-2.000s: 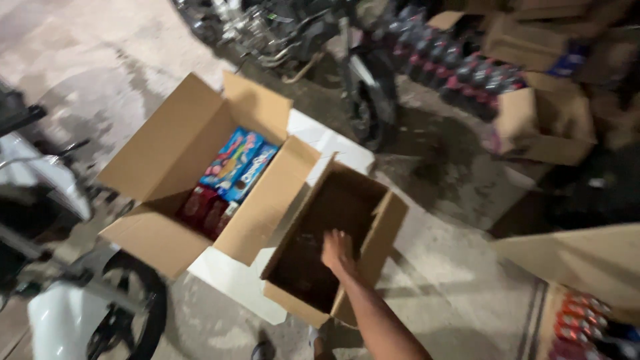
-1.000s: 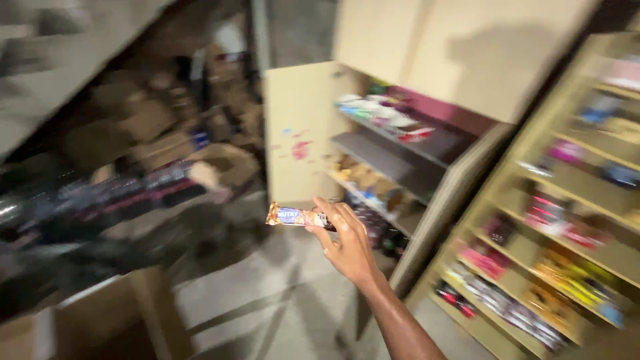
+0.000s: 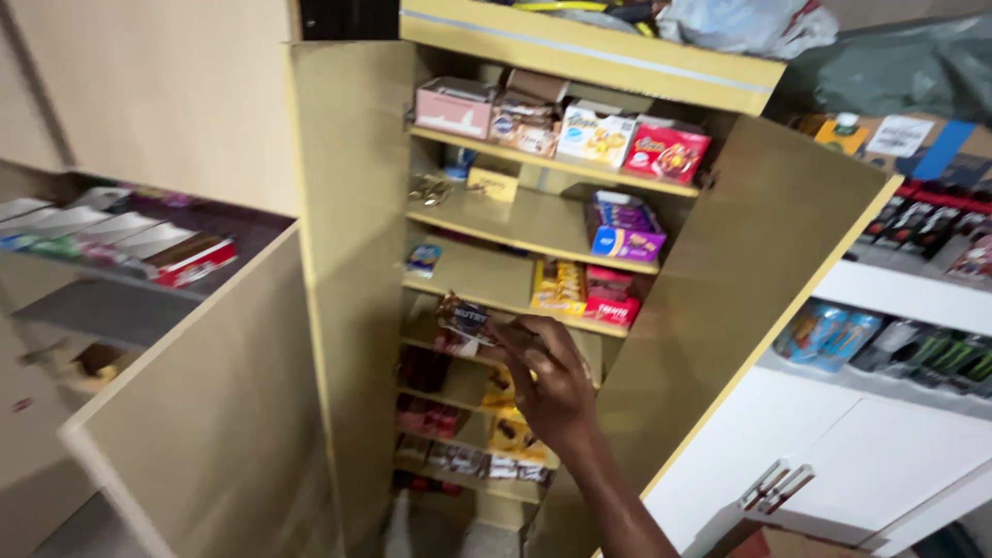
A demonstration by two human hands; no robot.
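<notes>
My right hand is raised in front of an open tall cabinet, its fingers and thumb pinching one end of a wrapped snack bar. The bar points left, before the middle shelves. On the top shelf stand a pink box, a box of wrapped bars, a white box and a red box. Lower down are a purple box, a yellow box of bars and a red box. My left hand is out of view.
Open cabinet doors stand left and right of the shelves. Another open door juts out at the left, beside a shelf of small boxes. At the right is a white cabinet with drink cans above. Plastic bags lie on top.
Two seconds ago my right hand was inside a cardboard box on the floor; one second ago it held the bar in the air. The view has swung to the open cabinet.
</notes>
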